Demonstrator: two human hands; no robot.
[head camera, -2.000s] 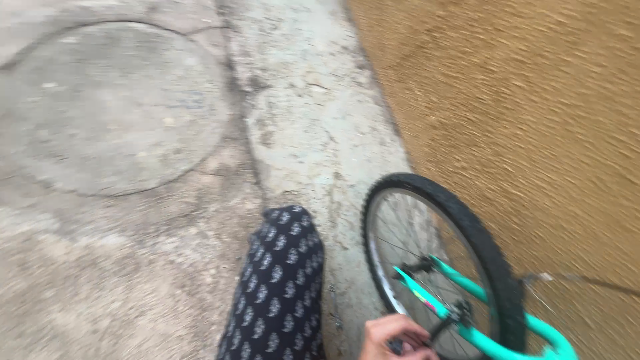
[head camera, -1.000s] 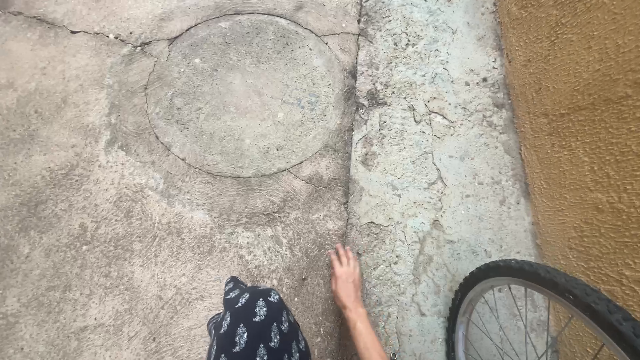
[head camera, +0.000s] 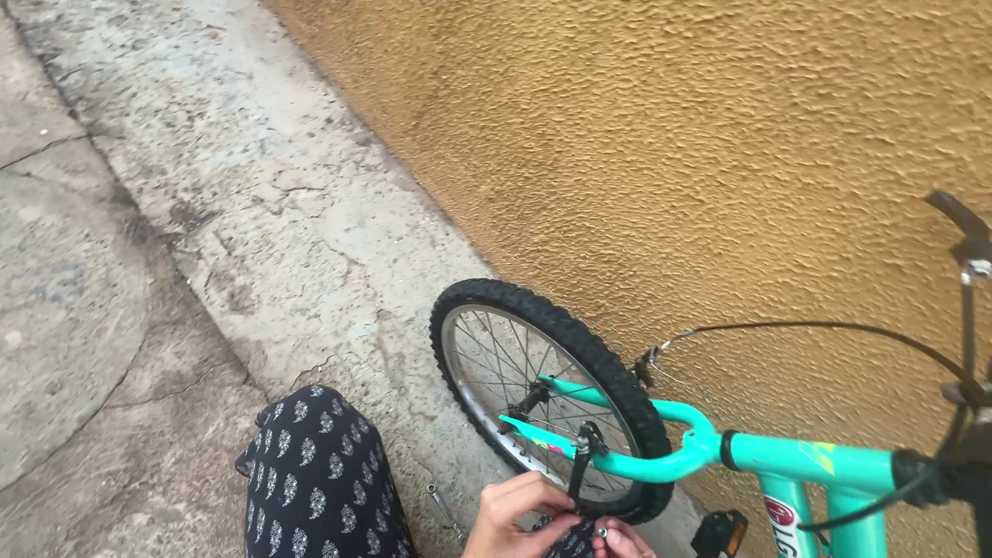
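Note:
A turquoise bicycle fork (head camera: 643, 466) holds the front wheel with its knobby black tire (head camera: 480, 291). My left hand (head camera: 521, 515) is at the bottom of the view, its thumb and fingers closed around the lower end of a black brake arm (head camera: 580, 474) on the near fork leg. Just right of it, my right hand (head camera: 622, 541) pinches a small metal nut or bolt (head camera: 601, 532) between its fingertips. Part of the right hand is cut off by the frame edge. A combination wrench (head camera: 445, 511) lies on the concrete left of my hands.
An ochre textured wall (head camera: 620, 155) runs behind the bicycle. A brake cable (head camera: 821, 324) arcs toward the handlebar at the right. A black pedal (head camera: 719, 533) is low down. My knee in patterned dark cloth (head camera: 318, 480) is left of the wheel, above cracked concrete (head camera: 271, 232).
One second ago one hand reached over bare concrete, with only part of the wheel in view. Now both hands are beside the brake arm. The view has swung right.

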